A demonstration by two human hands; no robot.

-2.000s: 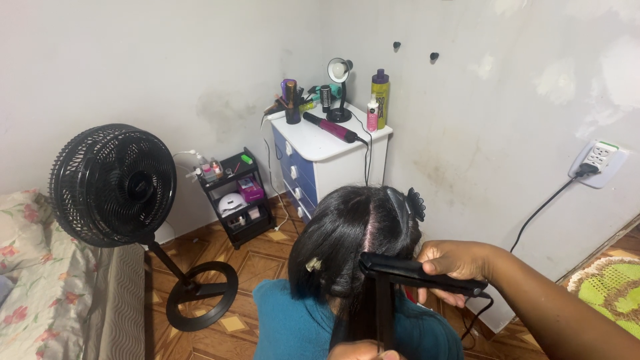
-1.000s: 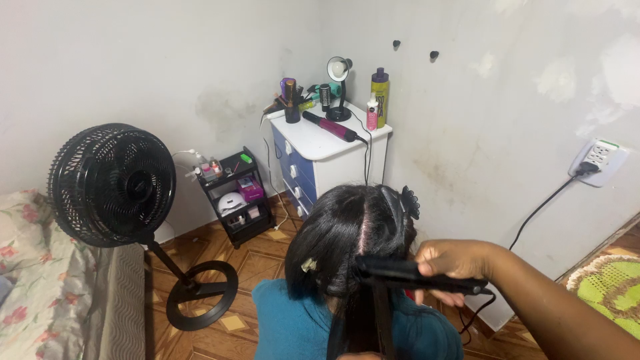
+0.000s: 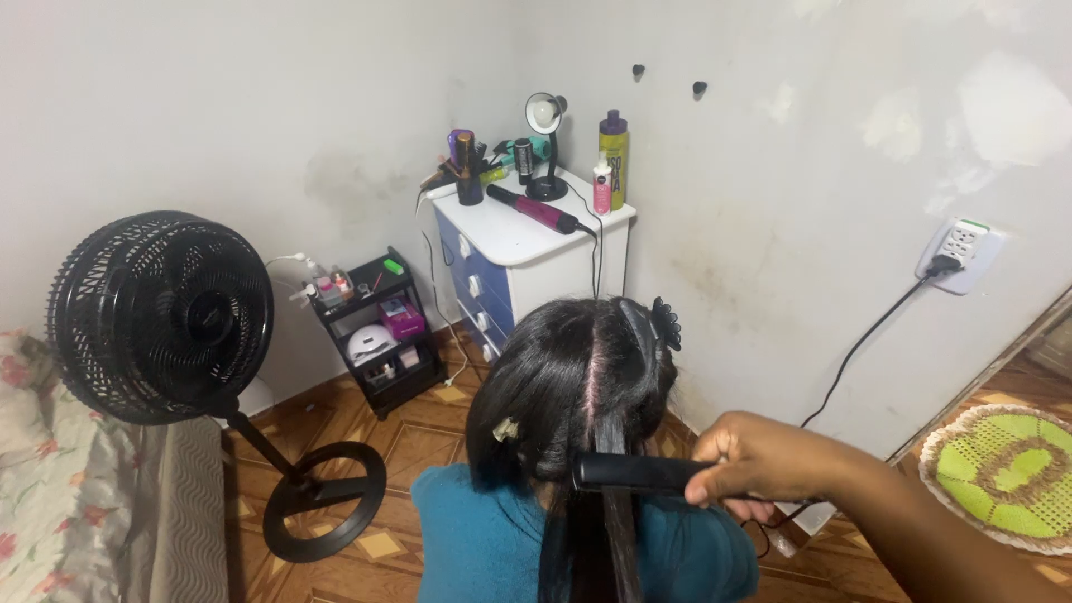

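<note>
A person in a teal top has their back to me, their long black hair parted down the middle. My right hand grips a black hair straightener, whose plates lie across a straight lock of hair behind the head. A dark claw clip holds hair at the upper right of the head, and a pale clip sits on the left side. My left hand is out of the frame.
A black standing fan is at left beside a bed. Behind are a black shelf cart and a white dresser with a hot-air brush, lamp and bottles. A cord runs from a wall outlet; a green crocheted rug lies right.
The straightener in my right hand has moved down the hair, away from the crown. My left hand, seen low in the frame earlier, is now out of view.
</note>
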